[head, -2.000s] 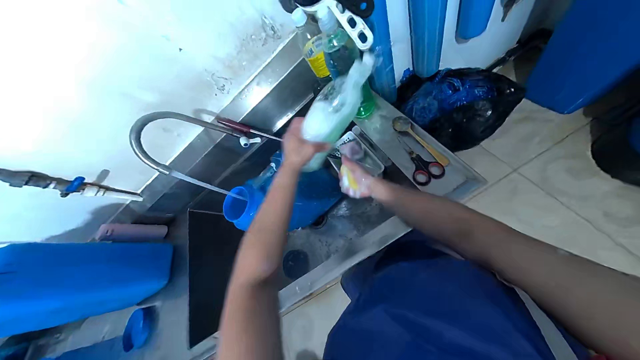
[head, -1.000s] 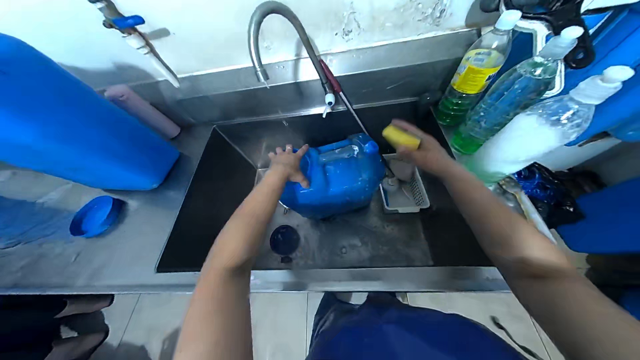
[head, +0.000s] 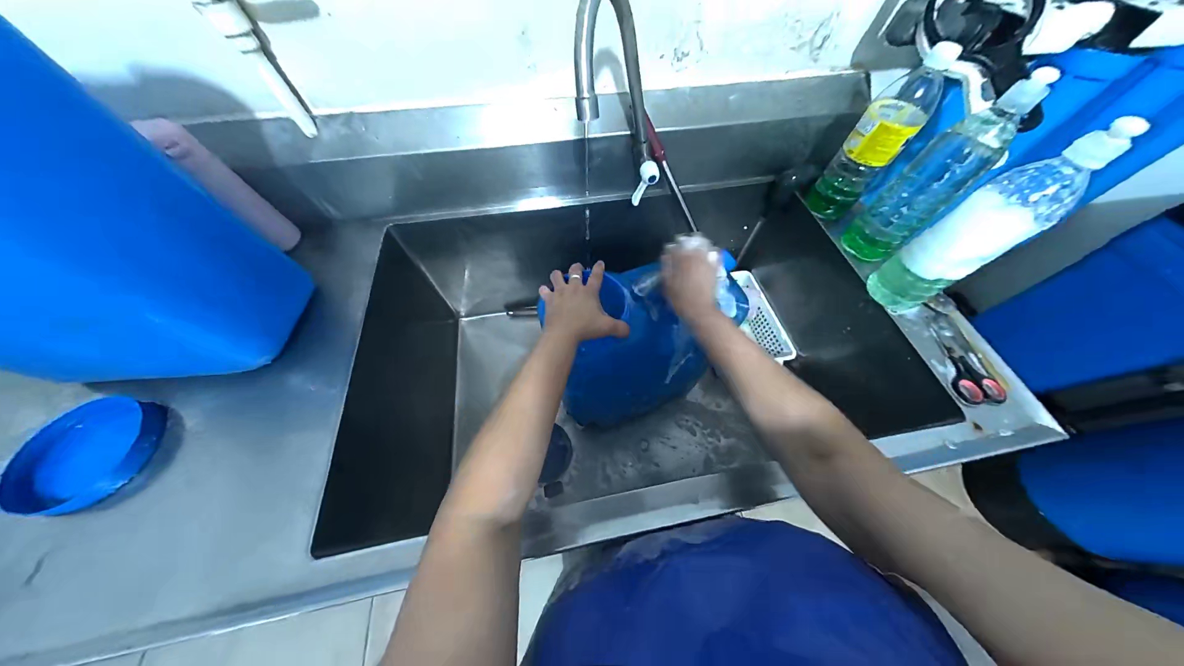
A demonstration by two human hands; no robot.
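Note:
A blue plastic jug (head: 638,361) lies on its side in the steel sink, with suds on its upper surface. My left hand (head: 578,305) grips the rim of its round mouth, fingers spread over the edge. On the jug's far right part rests my right hand (head: 689,277), covered in foam and blurred; whether the sponge is in it cannot be seen. A thin stream of water falls from the curved steel faucet (head: 586,102) behind the jug's mouth. Right of the jug, a white perforated basket (head: 766,319) is partly hidden.
Three plastic bottles with pump-like white caps, one foamy (head: 994,222), stand at the sink's right edge beside scissors (head: 976,377). On the left counter are a large blue container (head: 139,222), a blue round lid (head: 83,453) and a pink cylinder (head: 217,180). A drain (head: 557,453) lies near the front.
The foamy bottle, held up two seconds ago, stands with the others. My right hand has moved from beside the jug onto it. The jug has turned, its mouth now under my left hand.

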